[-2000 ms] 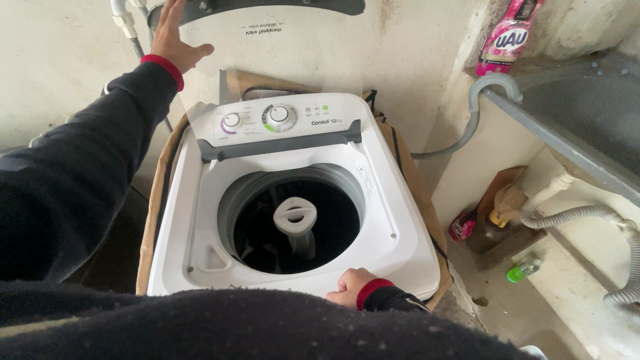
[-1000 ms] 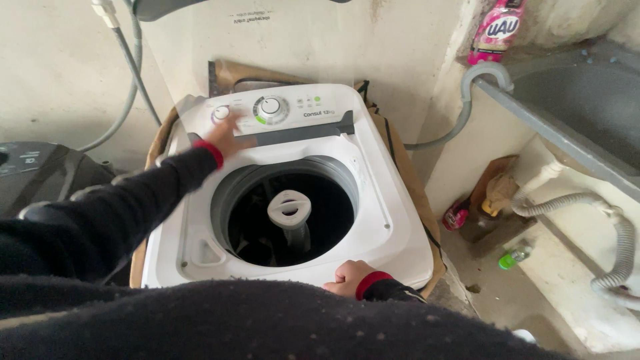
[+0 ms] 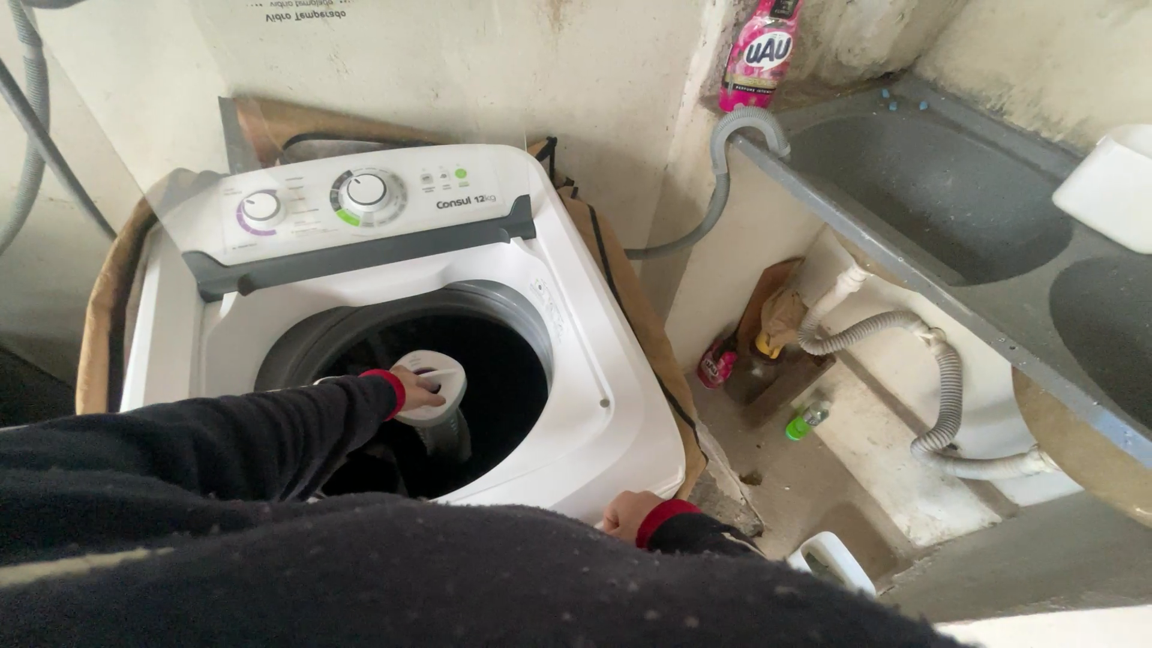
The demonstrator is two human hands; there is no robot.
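A white top-loading Consul washing machine (image 3: pixel 594 450) stands before me with its glass lid (image 3: pixel 432 54) raised. My left hand (image 3: pixel 417 393) reaches into the opening and rests on the white cap of the agitator (image 3: pixel 441 371); its fingertips are at the cap's hole, and whether they grip it cannot be told. Dark contents fill the drum (image 3: pixel 508 378) around the agitator. At the machine's front right corner lies my right hand (image 3: pixel 630 515), fingers curled at the edge, partly hidden by my sleeve and clothing. Two knobs (image 3: pixel 366 189) sit on the control panel.
A grey double-basin sink (image 3: pixel 927 198) stands at the right, with a drain hose (image 3: pixel 756 121) hooked over its edge. A pink bottle (image 3: pixel 760 58) stands near that corner. Below are corrugated pipes (image 3: pixel 949 387), a small green-capped bottle (image 3: pixel 807 420) and a white plastic handle (image 3: pixel 837 560).
My left hand has come down from the raised lid, past the control panel, to the agitator cap. My right hand stays at the machine's front edge. The view is closer to the machine.
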